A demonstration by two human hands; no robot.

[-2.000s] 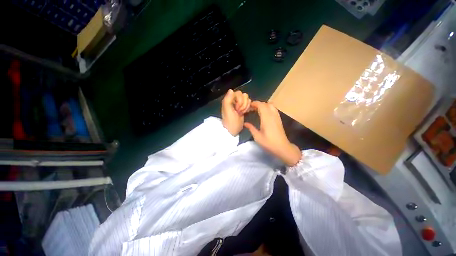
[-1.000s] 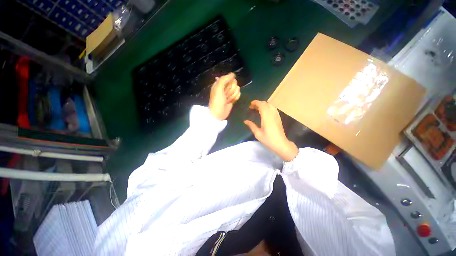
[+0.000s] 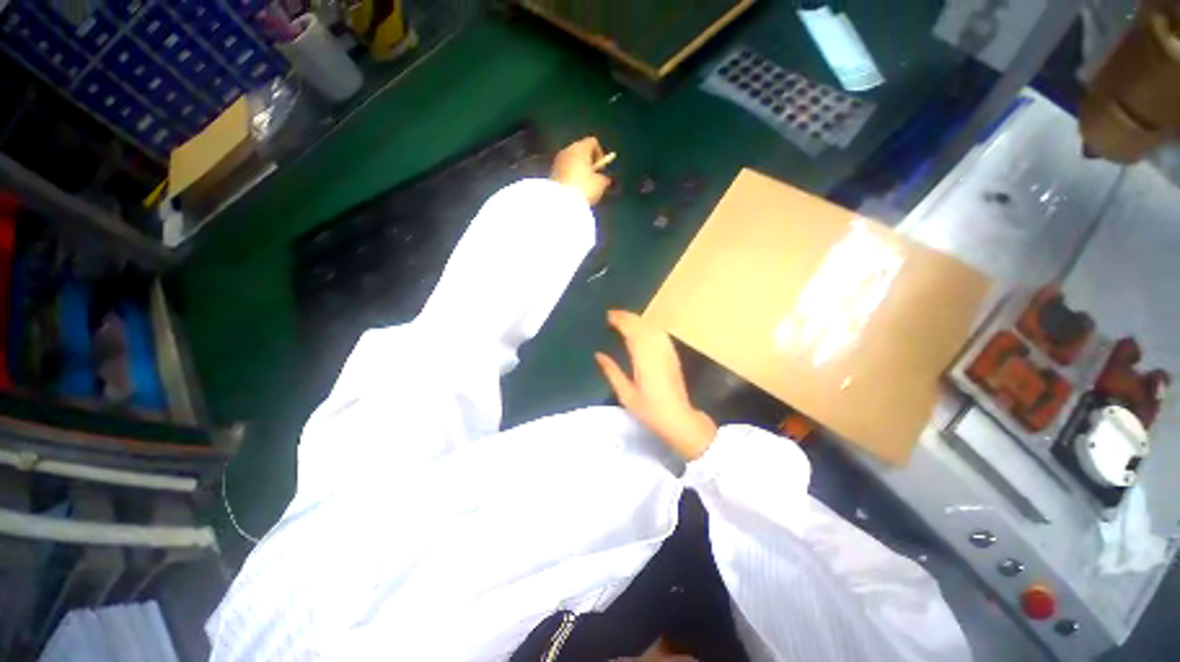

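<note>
My left hand (image 3: 582, 170) reaches past the far right corner of the black tray (image 3: 388, 233), fingers curled; a small pale spot shows at its fingertips, too blurred to name. Small round dark components (image 3: 664, 219) lie blurred on the green mat just right of it. My right hand (image 3: 657, 388) is at the near left edge of the tan board (image 3: 725, 278), thumb and fingers apart, with nothing visible in it. A clear shiny release liner (image 3: 841, 291) lies on the tan board. My left sleeve covers part of the tray.
A sheet of die-cut dots (image 3: 789, 100) and a paper slip (image 3: 841, 49) lie beyond the tan board. A green-topped board (image 3: 654, 65) is at the far edge. At right, the white machine holds reddish-brown fixtures (image 3: 1022, 378) and a red button (image 3: 1038, 601). Blue parts bins (image 3: 142, 65) stand far left.
My left hand has moved away from my right hand, forward over the tray to its far corner. My right hand stays by the board with its fingers apart. The view has shifted, showing more beyond.
</note>
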